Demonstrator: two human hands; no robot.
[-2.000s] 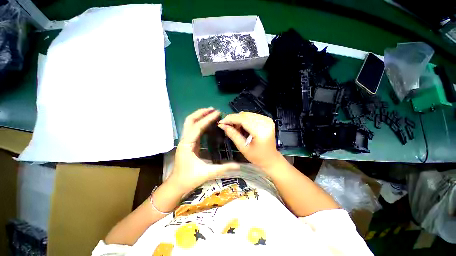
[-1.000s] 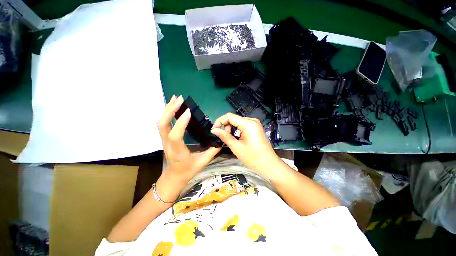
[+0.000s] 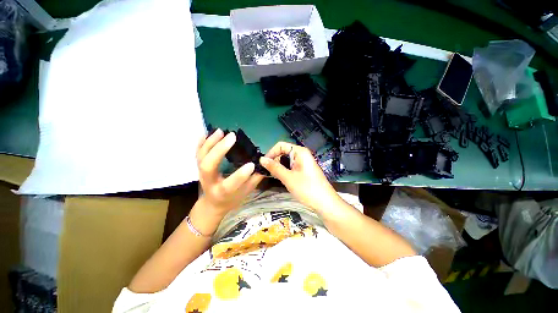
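Observation:
My left hand (image 3: 221, 171) is closed around a black plastic housing (image 3: 243, 148), held tilted above my lap at the bench's front edge. My right hand (image 3: 295, 170) has its thumb and forefinger pinched at the housing's right end. Something small and dark shows within the curled fingers of my right hand; what it is cannot be told. Whether a pin is between the fingertips is too small to see. A white box (image 3: 252, 74) of tiny grey metal bits stands behind. Many black housings (image 3: 353, 136) lie heaped to its right.
A large white sheet (image 3: 122, 104) covers the bench's left. Small black clips (image 3: 486, 142), a phone (image 3: 456, 79), a clear plastic bag (image 3: 498, 70) and a green device (image 3: 529, 107) lie right. Brown cardboard (image 3: 113, 244) is below left, a bag-filled carton (image 3: 422, 226) below right.
The housing, blurred between my hands two seconds ago, is now gripped in my left hand. Since one second ago, my left fingers have shifted lower on it, and its angle has changed slightly.

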